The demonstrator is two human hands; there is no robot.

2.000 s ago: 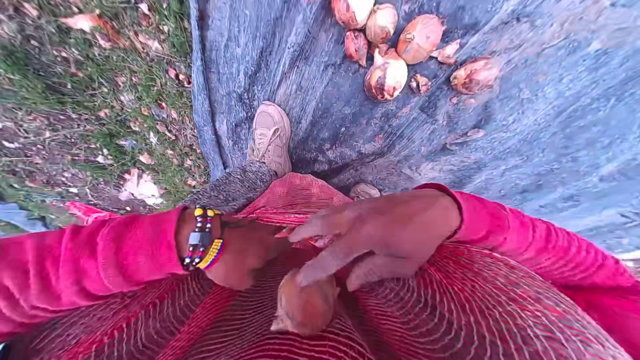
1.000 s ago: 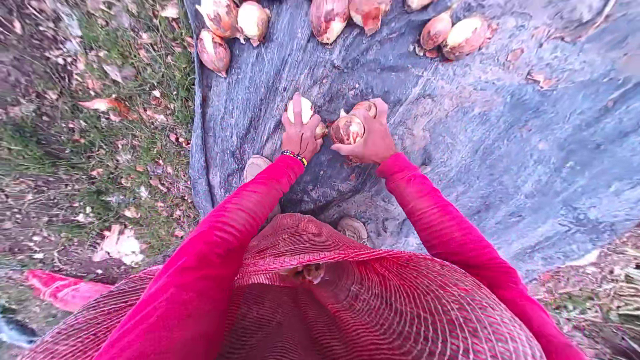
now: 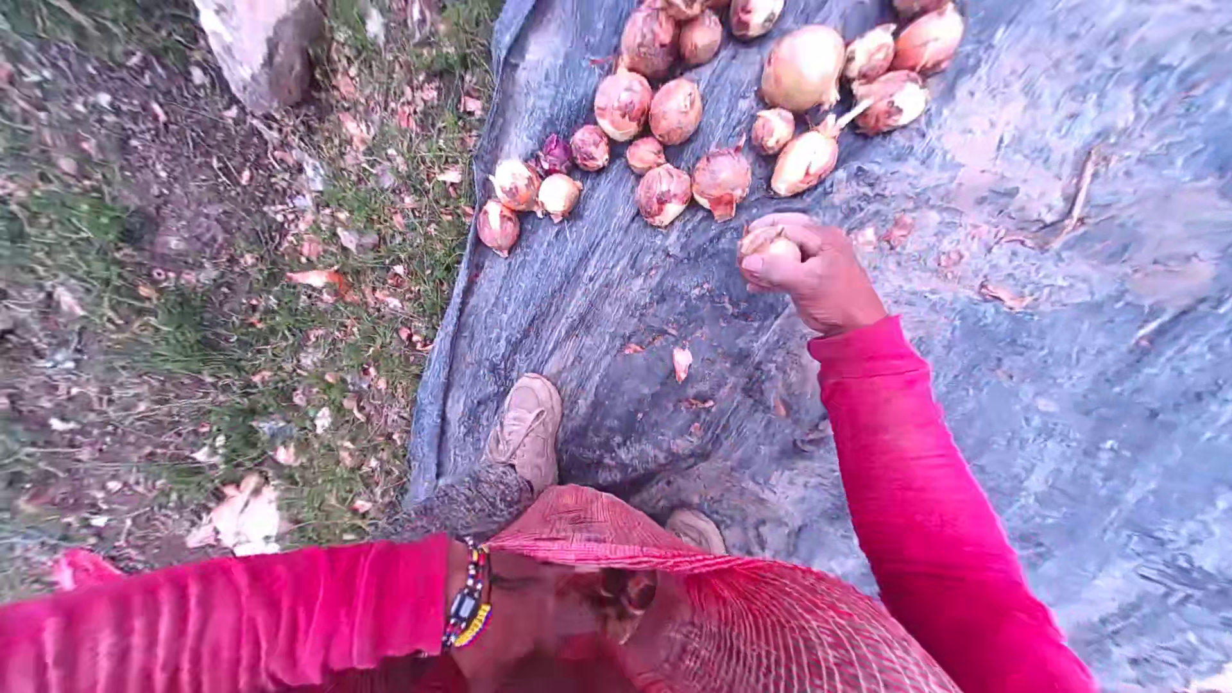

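Note:
My right hand [image 3: 813, 269] is closed around an onion [image 3: 770, 243], held over the dark tarp at the near side of the loose onions. My left hand [image 3: 525, 606], with beaded bracelets at the wrist, is down at the mouth of a red mesh sack [image 3: 770, 616] against my body. Its fingers are blurred and partly hidden, and whether they grip anything cannot be told. Something brownish, perhaps an onion [image 3: 626, 592], shows beside it in the opening. Several onions [image 3: 720, 181] lie loose on the tarp beyond my right hand, one of them small and purple [image 3: 554, 154].
The blue-grey tarp [image 3: 616, 308] has a folded left edge, with grass and dry leaves [image 3: 289, 385] beyond it. A large stone [image 3: 265, 48] lies at the upper left. My shoe [image 3: 527, 428] stands on the tarp before the sack. Bits of onion skin [image 3: 681, 364] are scattered about.
One second ago both hands held onions low over the tarp. My left hand has since come back to the sack's mouth, while my right hand is out by the onions, shut on one.

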